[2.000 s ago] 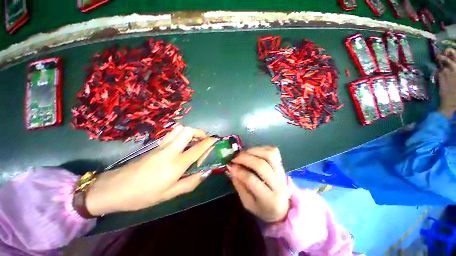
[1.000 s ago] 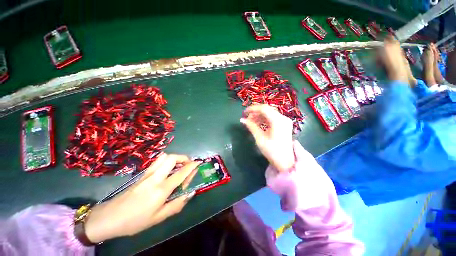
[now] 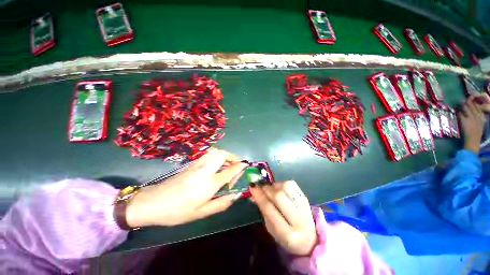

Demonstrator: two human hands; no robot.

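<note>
My left hand (image 3: 185, 196) lies over a red-rimmed phone housing (image 3: 253, 175) near the bench's front edge and grips it by its sides. Green board shows at the housing's right end. My right hand (image 3: 285, 209) has its fingertips at the housing's lower right edge; any small part between them is hidden. Tweezers (image 3: 167, 173) stick out as a thin silver line beside my left hand. The left pile of side parts (image 3: 174, 118) lies beyond my left hand. The right pile of side parts (image 3: 334, 118) lies beyond my right hand.
Another phone housing (image 3: 90, 111) lies at the bench's left. Rows of handsets (image 3: 394, 138) lie at right, near a person in a blue smock (image 3: 465, 185). The pale belt rail (image 3: 258, 60) crosses behind the piles. Several phones ride the green belt (image 3: 215, 27).
My right hand has come back from the right pile to the housing my left hand holds. The phones on the belt have shifted in view as the camera turned. The neighbour's arm has moved.
</note>
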